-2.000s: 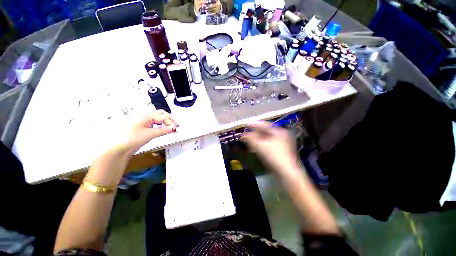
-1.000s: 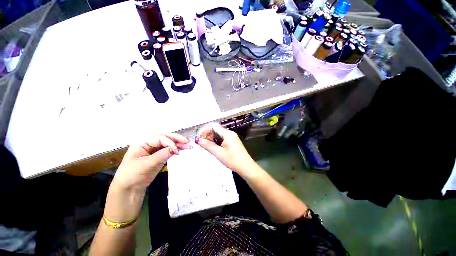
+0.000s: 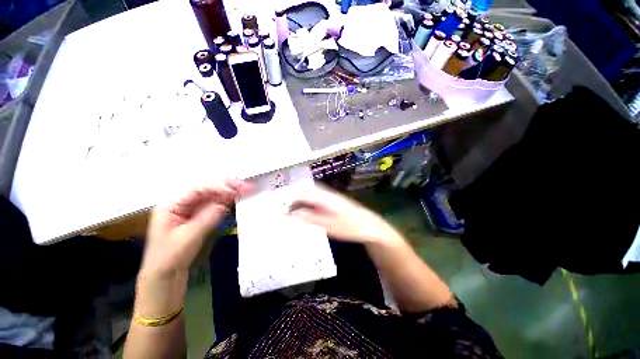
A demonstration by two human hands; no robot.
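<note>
My left hand [image 3: 193, 217] is blurred above the table's front edge, left of the white lap board [image 3: 284, 242], its fingers curled towards the board. My right hand [image 3: 337, 214] is blurred over the board's right side, its fingers bent inward. The two hands are apart. No needle or thread can be made out between the fingers, so I cannot tell whether either hand holds something. The lap board runs from the table edge to my lap and carries no garment.
A smartphone [image 3: 250, 84] stands among thread spools [image 3: 219, 114] on the white table [image 3: 77, 168]. A grey mat [image 3: 351, 126] holds loose threads and small tools. A pink spool basket [image 3: 460, 87] is at the right corner. Black garments [image 3: 554, 189] hang at the right; dark cloth lies left.
The hands first came together over the top of the board, fingertips close. Now they have parted, the left slightly left and the right slightly right and down.
</note>
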